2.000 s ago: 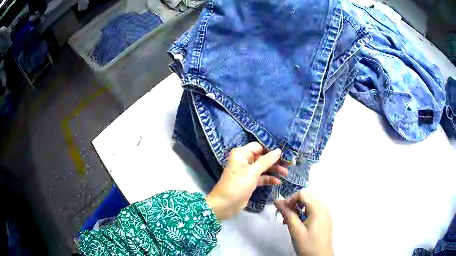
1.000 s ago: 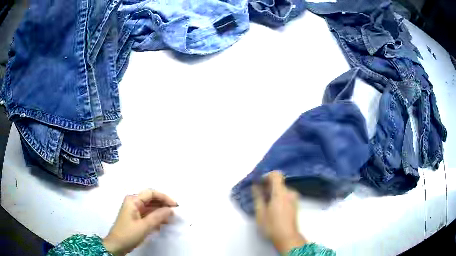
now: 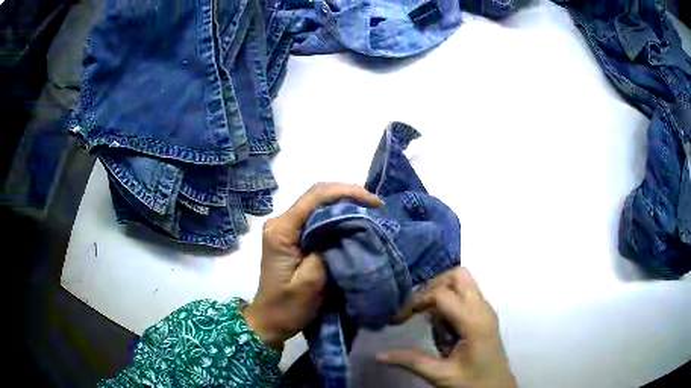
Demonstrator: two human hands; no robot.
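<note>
A crumpled blue denim piece (image 3: 364, 265) is bunched up above the white table, a narrow end standing up at its top and a faded band hanging at its lower left. My left hand (image 3: 292, 265) grips its left side; the thumb is partly hidden in the folds. My right hand (image 3: 458, 326) is at its lower right, the curled index finger against the cloth and the thumb held apart below. A small dark thing, possibly thread snips (image 3: 443, 335), shows in the right palm; its blades cannot be made out.
A layered stack of denim pieces (image 3: 159, 83) lies at the left of the white table (image 3: 530, 189). A light-wash piece (image 3: 386, 26) with a dark label lies at the far side. Crumpled dark denim (image 3: 659, 197) lies at the right. The table's edge shows at lower left.
The view has swung from the stack to the table's middle. My right hand has brought a denim piece from the right pile, and my left hand, cloth-free a second ago, has taken hold of it.
</note>
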